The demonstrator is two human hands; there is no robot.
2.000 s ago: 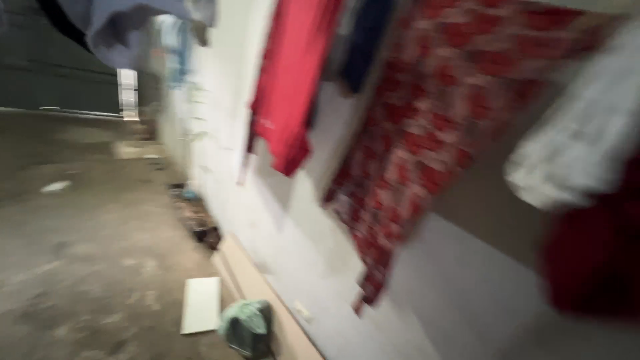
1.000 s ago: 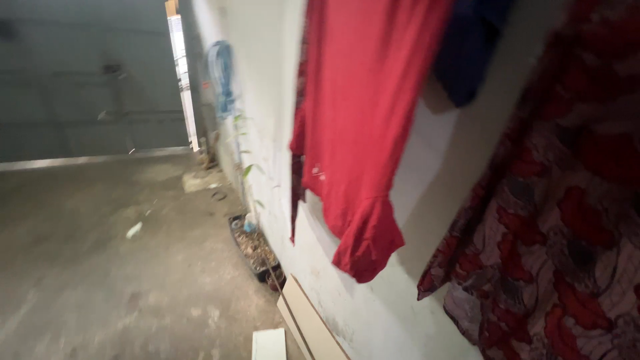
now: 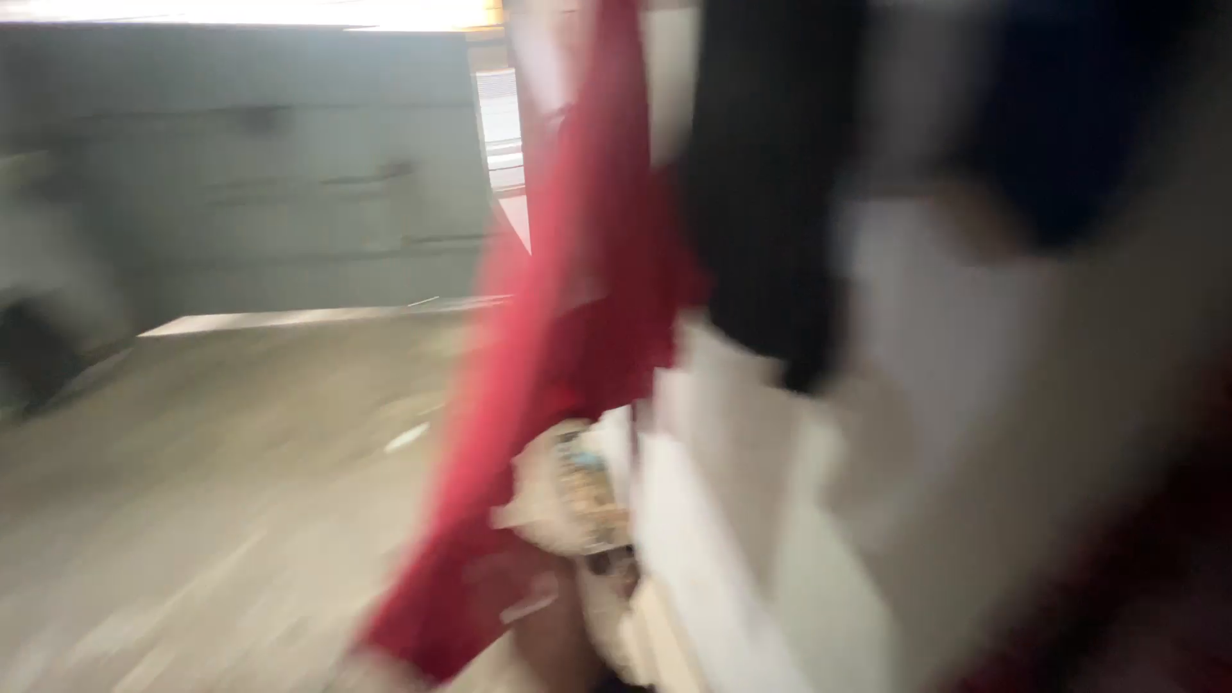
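Note:
Neither of my hands can be made out in the blurred head view. A red garment [image 3: 568, 318] hangs near the middle, its lower part slanting down to the left. Just right of it hangs a black cloth [image 3: 770, 173], and farther right a navy cloth [image 3: 1068, 115]. Below the red garment is a blurred brown shape [image 3: 556, 626]; whether it is part of an arm or an object, I cannot tell. Dark red cloth [image 3: 1155, 577] shows at the lower right edge.
The pale wall [image 3: 962, 404] runs along the right, behind the clothes. Concrete floor [image 3: 241, 500] spreads at the left, with a small white scrap [image 3: 406, 438] on it. A grey metal gate [image 3: 289, 192] stands at the back. Partly behind the red garment is a planter [image 3: 592, 491].
The red garment, hanging fairly straight one second ago, now slants to the lower left. The black cloth has come into sight beside it. The view has shifted strongly.

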